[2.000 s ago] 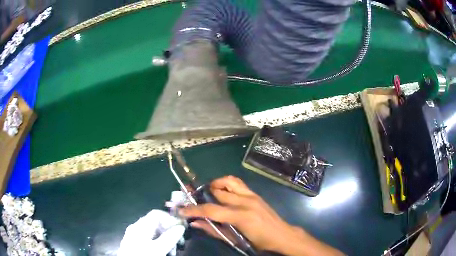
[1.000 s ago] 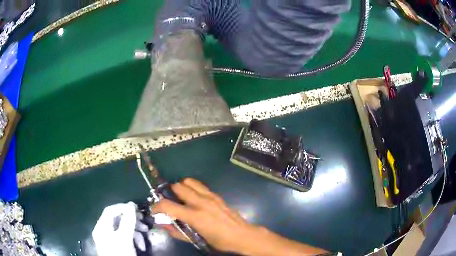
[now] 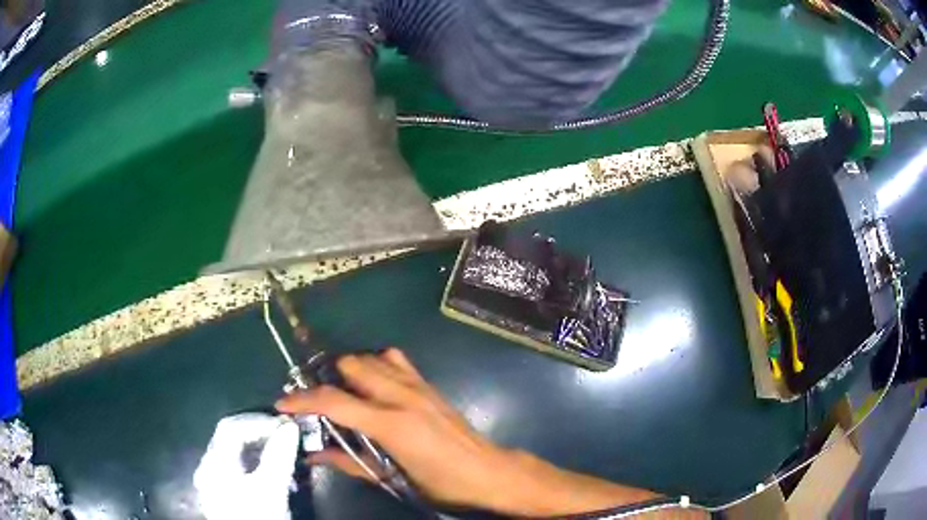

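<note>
My right hand (image 3: 407, 427), bare, is closed around the black handle of the soldering iron (image 3: 323, 374). The iron's copper-dark tip and the thin metal feed tube beside it point up and left, ending just below the fume hood. My left hand (image 3: 247, 469), in a white glove, is at the bottom left, close to the fingers of my right hand. A small white connector block (image 3: 311, 435) shows between the two hands. My fingers partly hide it, and which hand grips it is hard to tell.
The grey fume hood (image 3: 325, 173) hangs above the iron tip. The scrap tray (image 3: 529, 300) is right of it. A tool box (image 3: 747, 274) with yellow-handled pliers (image 3: 789, 330) and a green spool (image 3: 874, 127) are far right. A white heap (image 3: 25, 477) lies bottom left, near a blue sheet (image 3: 8, 345).
The whole view has shifted, so the hood, tray and tool box sit further left and higher. Both hands have drawn together and remain close, with the iron still in my right hand.
</note>
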